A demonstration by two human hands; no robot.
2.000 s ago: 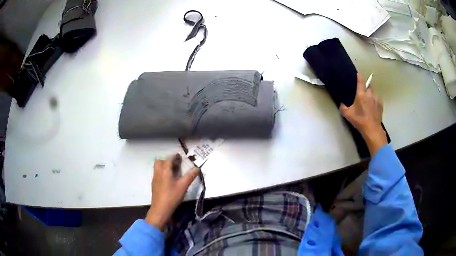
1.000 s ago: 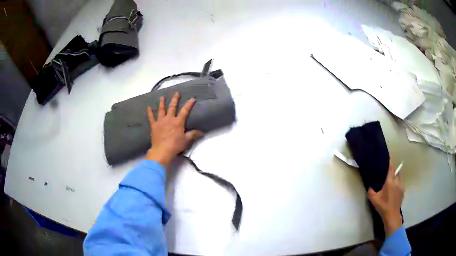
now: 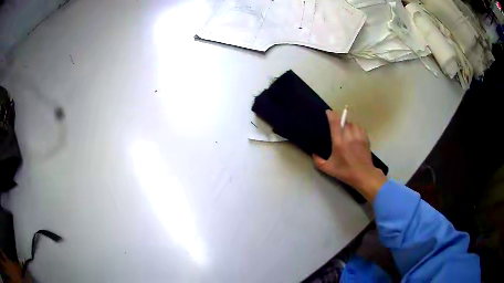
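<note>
The small dark roll (image 3: pixel 301 108) lies slantwise on the white table. My right hand (image 3: pixel 348 149) grips it across its lower half, thumb on the near side, with a thin white marking pen (image 3: pixel 344 116) sticking up between the fingers. A white piece (image 3: pixel 268 132) shows from under the roll's left side. A dark fabric tie strip (image 3: pixel 40 235) lies at the lower left. A small, dim part of what looks like my left hand (image 3: pixel 10 270) shows at the bottom left corner, cut off by the edge; its grip is hidden. The grey bundle does not show clearly.
The stiff white paper pattern (image 3: pixel 282 25) lies at the table's far side. Cream bundles (image 3: pixel 434 41) and loose off-white pieces are piled at the far right. Dark and grey bundles (image 3: pixel 8 146) show at the left edge. The table's curved edge (image 3: pixel 411 177) runs along the near right.
The view has swung right. The grey bundle and my left hand have gone from the middle to the left, mostly or wholly out of view. My right hand still holds the dark roll.
</note>
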